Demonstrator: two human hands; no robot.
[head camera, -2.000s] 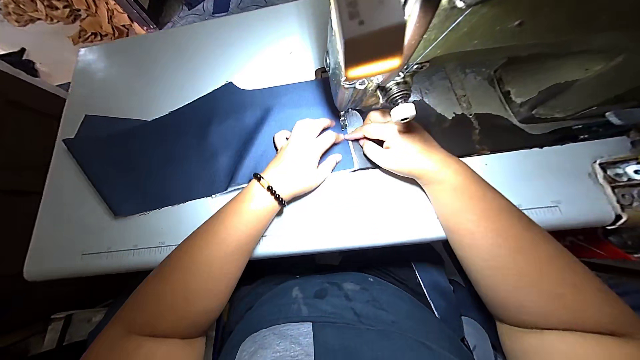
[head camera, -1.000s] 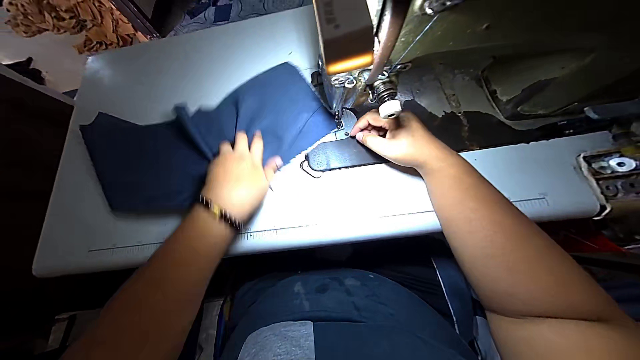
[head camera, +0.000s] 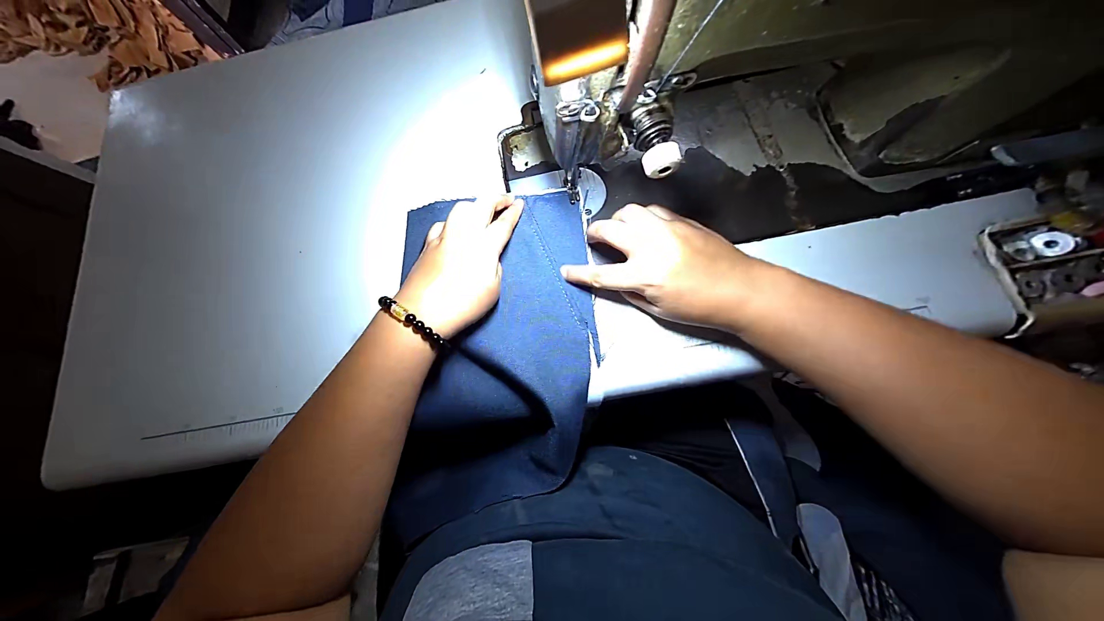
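Observation:
A navy blue fabric piece (head camera: 535, 345) lies under the presser foot (head camera: 572, 183) of a sewing machine (head camera: 578, 52), its top edge just at the foot. A slanting line of stitches runs down it, and its lower part hangs over the table's front edge onto my lap. My left hand (head camera: 461, 259) rests on the fabric, thumb and forefinger close together near the top edge; whether they pinch the cloth I cannot tell. My right hand (head camera: 664, 263) is at the fabric's right edge, fingers curled and one fingertip touching the cloth. The needle tip is hard to make out.
The pale sewing table (head camera: 216, 259) has a printed ruler along its front edge. A tray of bobbins (head camera: 1052, 243) is at the far right. Brown fabric scraps (head camera: 112, 34) lie beyond the table at the top left. The machine's tension dial (head camera: 662, 159) juts out above my right hand.
The fabric lay spread to the left across the table; now it is turned, hanging off the front edge. My left hand has moved toward the presser foot. The dark strip beside the foot no longer shows.

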